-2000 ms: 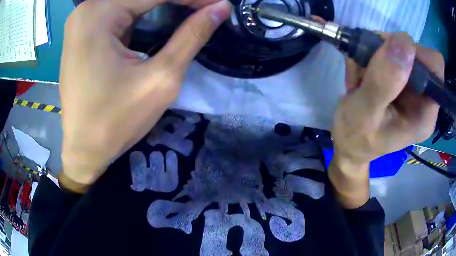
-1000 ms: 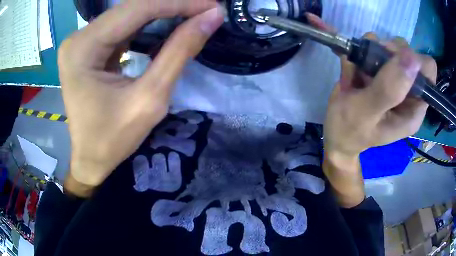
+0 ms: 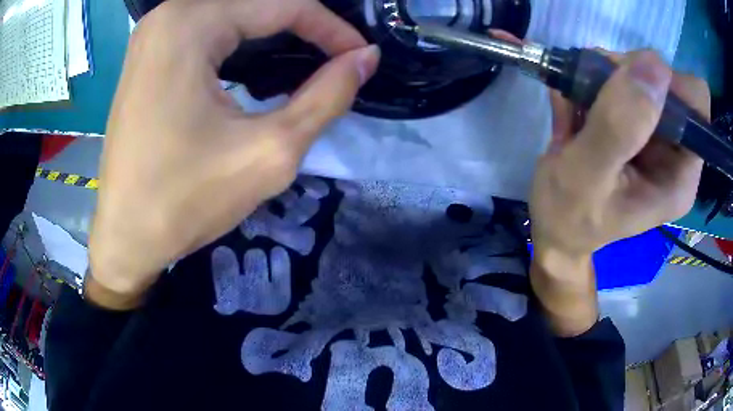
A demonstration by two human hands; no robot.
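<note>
A black round speaker driver assembly (image 3: 418,100) with a silver-grey centre lies on a white cloth (image 3: 474,148) and is cut off by the top edge. My right hand (image 3: 623,152) holds the soldering iron (image 3: 482,46) like a pen. Its silver barrel crosses the driver, with the tip at small shiny points left of the centre. My left hand (image 3: 201,152) has thumb and index fingertip pinched together just left of these points. Any thin wire between them is too fine to make out. My left hand covers part of the black piece.
Paper sheets (image 3: 32,64) lie on the green bench (image 3: 100,88) at the upper left. A blue bin (image 3: 635,261) is below the bench edge behind my right wrist. A black cord (image 3: 695,258) hangs at the right. Cardboard boxes (image 3: 675,361) stand on the floor at the lower right.
The iron tip has shifted slightly left towards the shiny points. My left fingertips have moved a little down and right, still pinched. The driver has shifted slightly in view.
</note>
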